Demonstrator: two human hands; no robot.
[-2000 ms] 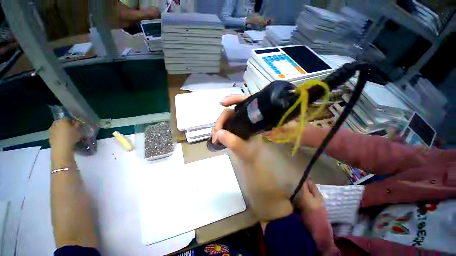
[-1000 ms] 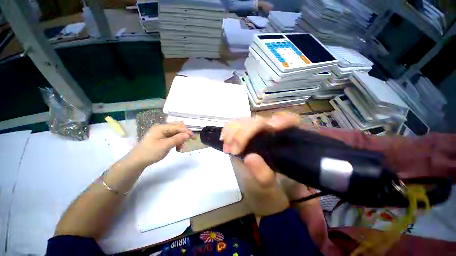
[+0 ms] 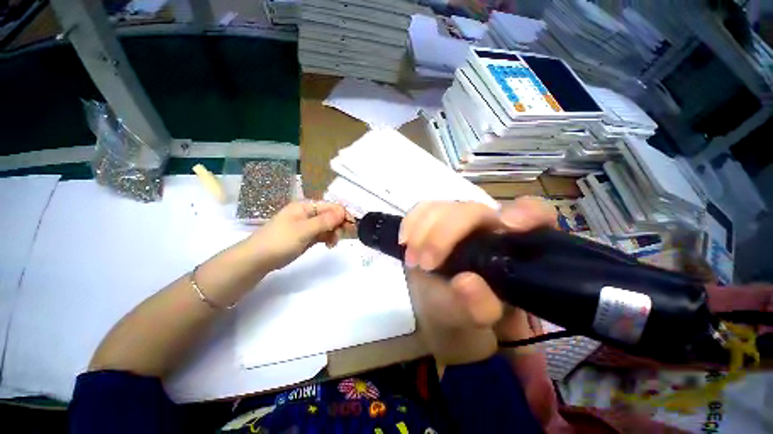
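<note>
My right hand (image 3: 458, 254) grips the black electric screwdriver (image 3: 551, 284), held nearly level with its nose pointing left. My left hand (image 3: 309, 229) has its thumb and fingertips pinched together at the screwdriver's tip; a tiny dark thing shows there, too small to make out surely, perhaps a screw or the bit. A white unit (image 3: 330, 305) lies flat below both hands. The screw box (image 3: 265, 188), full of small screws, stands behind my left hand. A bag of screws (image 3: 127, 174) lies further left.
A pale yellow stick (image 3: 208, 183) lies between bag and box. White units (image 3: 407, 165) lie behind the screwdriver. Stacked units (image 3: 508, 127) stand back right, a face-up unit (image 3: 538, 83) on top. A taller pile (image 3: 356, 38) stands behind. Another person's sleeve (image 3: 737, 297) shows at right.
My left hand has gone from the bag of screws to the screwdriver's tip. The screwdriver has swung level, its rear now at the right. The top white unit behind has turned askew.
</note>
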